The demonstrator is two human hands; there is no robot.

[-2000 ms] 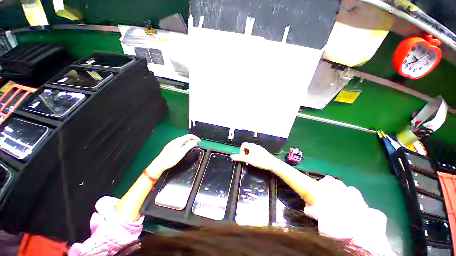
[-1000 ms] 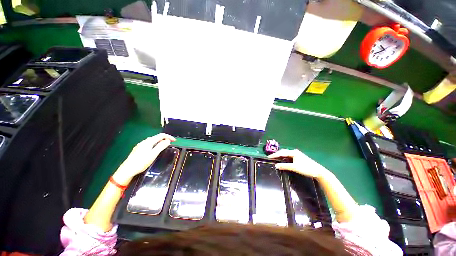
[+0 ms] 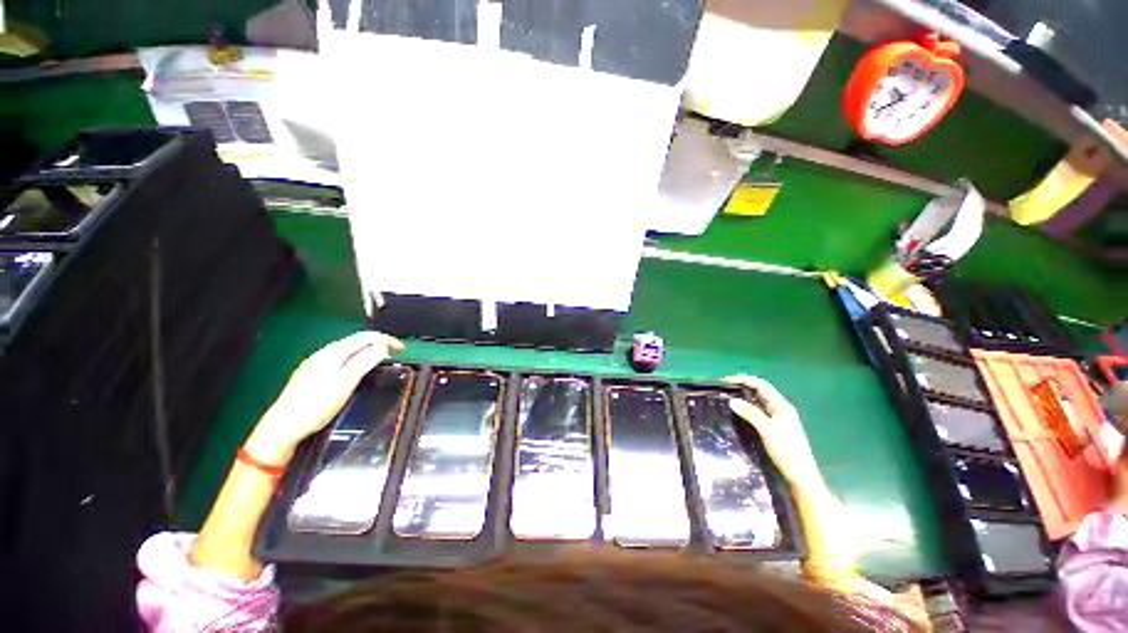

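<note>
A black phone tray (image 3: pixel 505 464) lies flat before me with several smartphones side by side in its slots, their dark screens full of glare. My left hand (image 3: pixel 332 385) rests at the tray's upper left corner, over the top of the leftmost phone (image 3: pixel 353 464). My right hand (image 3: pixel 777 427) rests at the upper right corner, beside the rightmost phone (image 3: pixel 730 476). Whether the fingers grip the tray or only touch it cannot be told. The white test chart (image 3: pixel 495 179) stands upright behind the tray.
Tall stacked black trays (image 3: pixel 136 359) with phones on top stand at left. A small pink-purple object (image 3: pixel 646 351) sits beside the chart. At right lie a tray of phones (image 3: pixel 946 427) and an orange-red tray (image 3: pixel 1045 433), with another person's sleeve (image 3: pixel 1098 556). A red clock (image 3: pixel 904 92) hangs above.
My right hand has moved right along the tray's top edge to its right end, uncovering the phones there. My left hand stays at the left corner. The view has shifted right.
</note>
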